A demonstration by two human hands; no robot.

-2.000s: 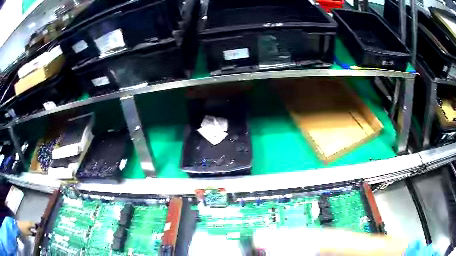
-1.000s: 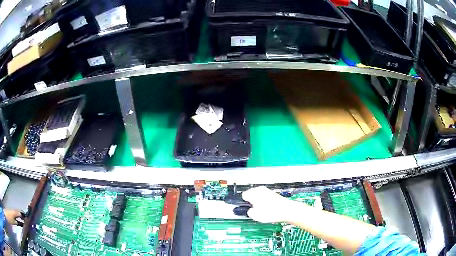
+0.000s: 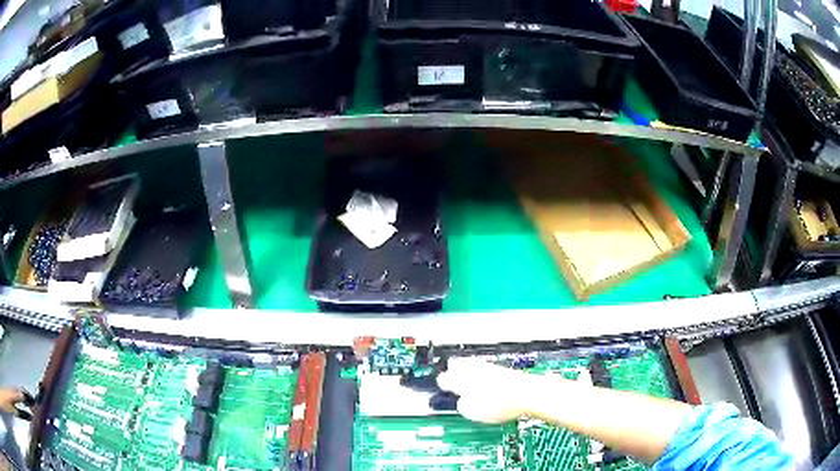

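My right hand point(image 3: 479, 390) reaches in from the right, with a blue sleeve, over the green circuit board point(image 3: 433, 442). Its dark fingertips are beside the small upright board point(image 3: 394, 355) at the far edge. They lie over the right part of a blank white part point(image 3: 396, 394) across the board. Whether the dark shapes are only finger covers or include a held part is unclear. My left hand is not in view.
A second board point(image 3: 166, 396) with black blocks point(image 3: 199, 419) lies left, between reddish-brown bars point(image 3: 306, 405). Another person's hand point(image 3: 11, 401) seems to be at the far left. The shelf holds a black bin point(image 3: 378, 267) and a tan carton point(image 3: 608, 248).
My right hand, blurred low over the board two seconds ago, has moved to the small upright board and stayed there over the last second. The white part shows beside its fingertips.
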